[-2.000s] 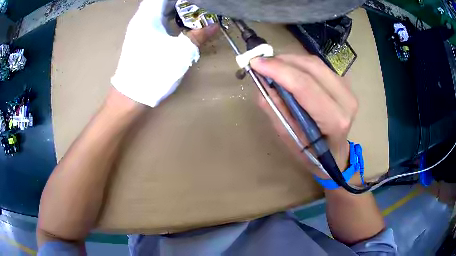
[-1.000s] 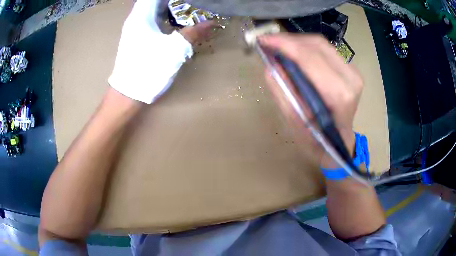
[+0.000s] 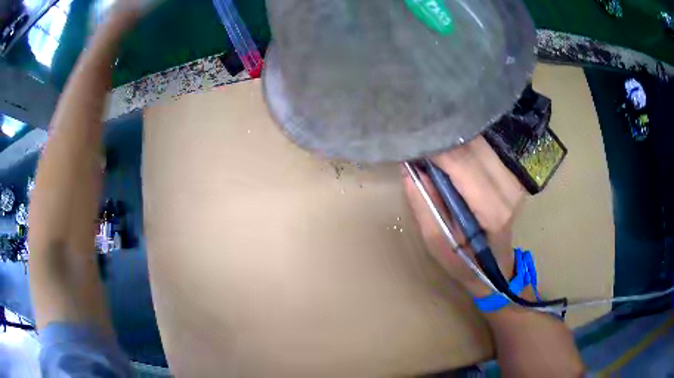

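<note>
My right hand (image 3: 473, 207) holds the black soldering iron (image 3: 462, 218), with the thin silvery feed tube (image 3: 436, 210) along it. Its fingertips and the iron's front end are hidden under the grey fume hood (image 3: 399, 81). A bright blue strap (image 3: 517, 284) is round my right wrist. My left arm reaches up to the top left. My left hand (image 3: 122, 11) is blurred and cut off by the top edge, so what it holds cannot be told.
The tan mat (image 3: 281, 258) bears tiny shiny bits. Right of my hand is a black stand with a yellow speckled patch (image 3: 543, 162). Assemblies lie at left (image 3: 109, 232), partly behind my left arm, and at far right (image 3: 635, 103). A red-ended tool (image 3: 251, 63) lies beyond the mat.
My left hand has left the mat with the assembly and moved up and left. The view has shifted, so more of the hood shows. The iron's front is now hidden under the hood.
</note>
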